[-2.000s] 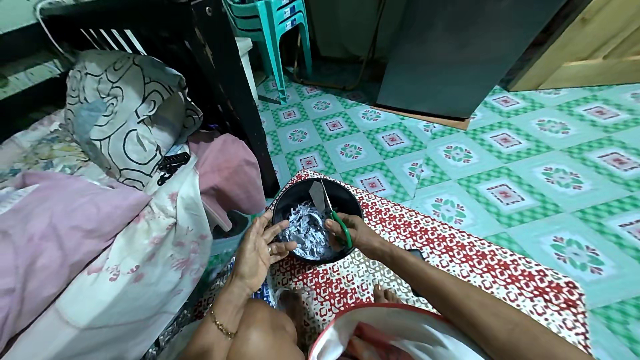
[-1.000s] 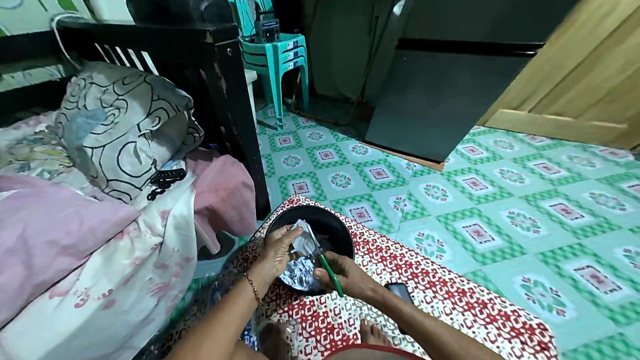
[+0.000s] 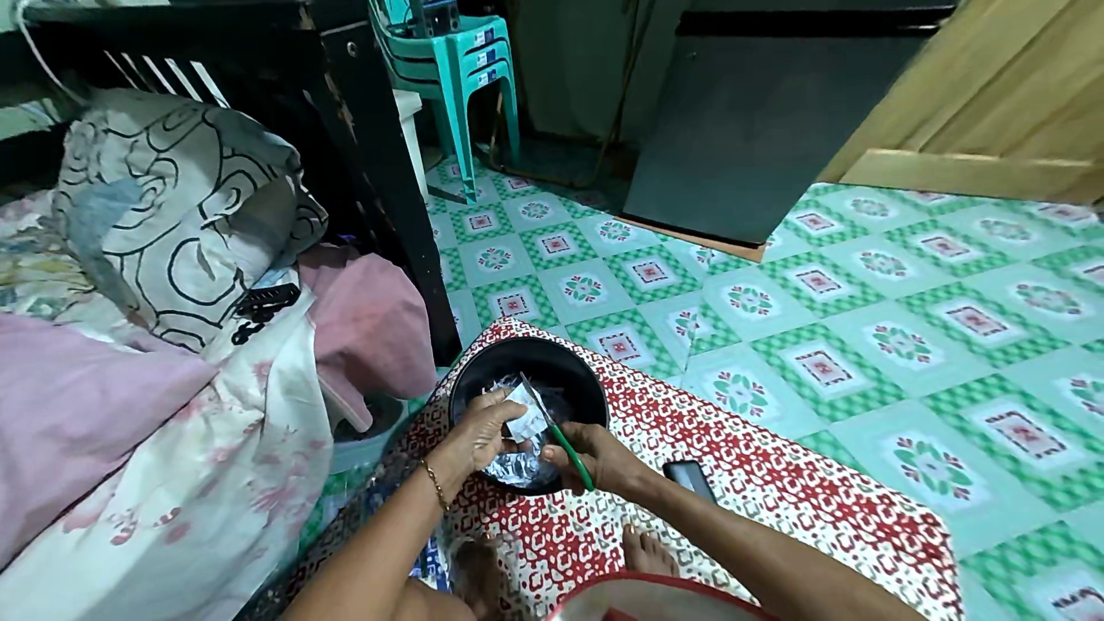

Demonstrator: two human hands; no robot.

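Observation:
My left hand (image 3: 485, 431) grips a small whitish piece of foil or paper (image 3: 526, 414) over a round black bowl (image 3: 586, 371). Green-handled scissors (image 3: 571, 457) are in my right hand (image 3: 595, 461), their blades against the right side of that piece. Inside the bowl lie thin shredded strips and crumpled silvery foil (image 3: 520, 468). The bowl rests on a red-and-white patterned mat (image 3: 716, 423).
A dark phone-like object (image 3: 689, 479) lies on the mat right of the bowl. At left are a bed's floral sheet (image 3: 233, 492) and a pink cloth (image 3: 371, 328). Stacked green plastic stools (image 3: 457, 69) and a dark fridge-like cabinet (image 3: 742, 129) stand farther back.
Two seconds ago my left hand was spread beside the bowl with nothing in it; now it holds the whitish piece. The scissors have moved from above the bowl's right side to that piece.

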